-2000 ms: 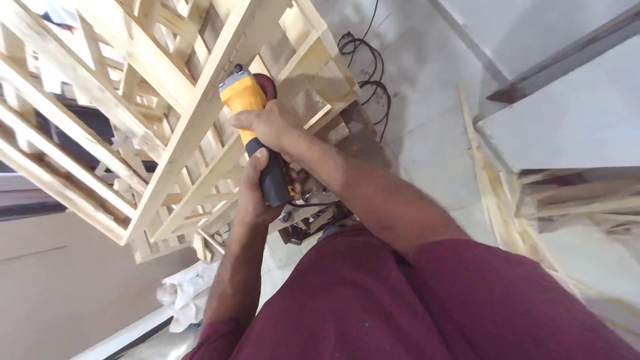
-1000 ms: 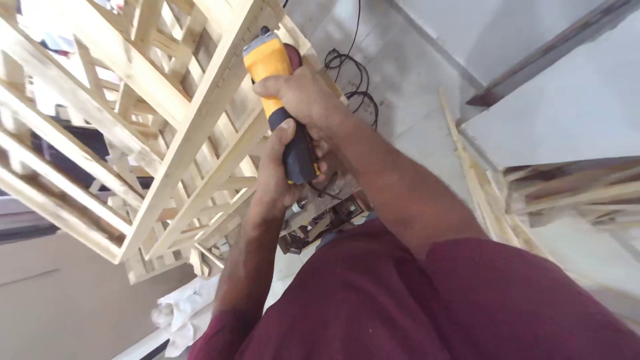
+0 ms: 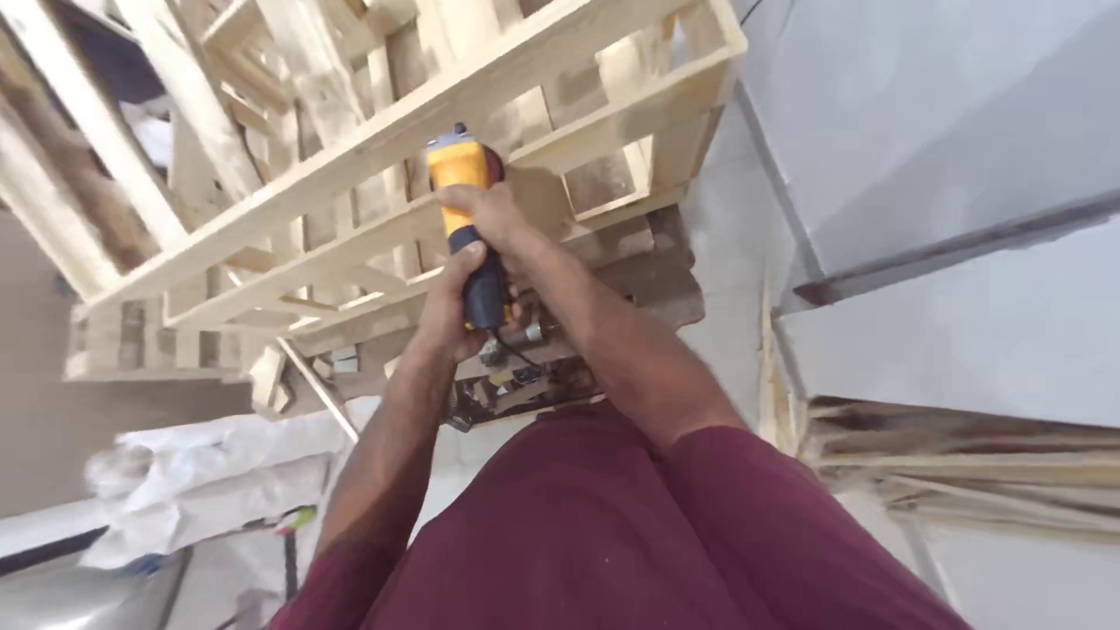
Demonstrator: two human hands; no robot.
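Note:
A yellow and black angle grinder (image 3: 468,210) with a dark red disc on its right side is held in both hands, at the middle of the view. My left hand (image 3: 451,302) is wrapped around the black rear of its body, from which a cord runs down. My right hand (image 3: 492,214) grips the yellow front part, near the head. The tool lies over the near rails of a pale wooden slatted frame (image 3: 367,140). Whether the disc touches the wood cannot be told.
Below the frame are a brown wooden bench (image 3: 656,280) and a pile of tools (image 3: 516,381). Crumpled white sheeting (image 3: 210,464) lies at lower left. Long wooden strips (image 3: 962,464) are at the right, beside grey-white panels (image 3: 945,332).
The view has turned, and the frame's right end now shows. Both hands keep hold of the grinder, which has moved along the frame, away from its place in the earlier frames.

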